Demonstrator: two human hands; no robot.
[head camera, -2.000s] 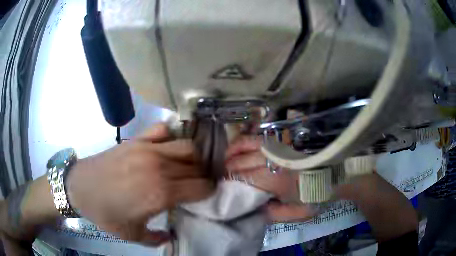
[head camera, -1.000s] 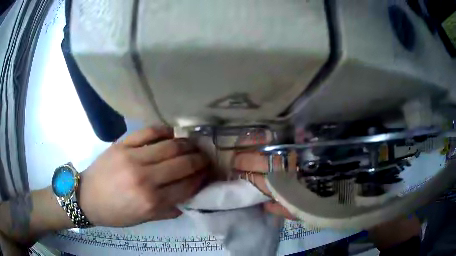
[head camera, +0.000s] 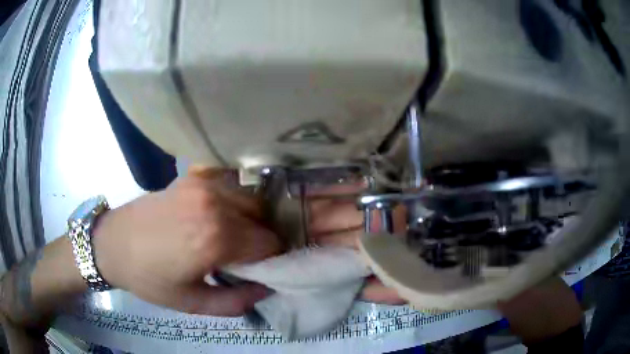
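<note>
A pale grey-white fabric piece (head camera: 304, 283) lies bunched below the needle area of the cream sewing machine head (head camera: 297, 76). My left hand (head camera: 193, 242), with a metal watch on its wrist, is left of the needle area, its thumb and fingers on the fabric's left edge. My right hand (head camera: 338, 221) is behind the machine's front parts, its fingers at the fabric's right side; much of it is hidden. The metal presser and needle parts (head camera: 300, 200) stand between the hands. The fabric under the needle is blurred and partly hidden.
A black cylinder (head camera: 141, 159) hangs left of the head. A curved cream guard (head camera: 442, 294) and metal thread guides (head camera: 483, 187) are at right. A printed ruler (head camera: 173, 332) runs along the white table's front edge. Striped cloth (head camera: 21, 138) is at far left.
The fabric hangs less far towards me and is more bunched. My left hand has turned, with its thumb now at the fabric's lower left. The machine head appears larger than two seconds ago.
</note>
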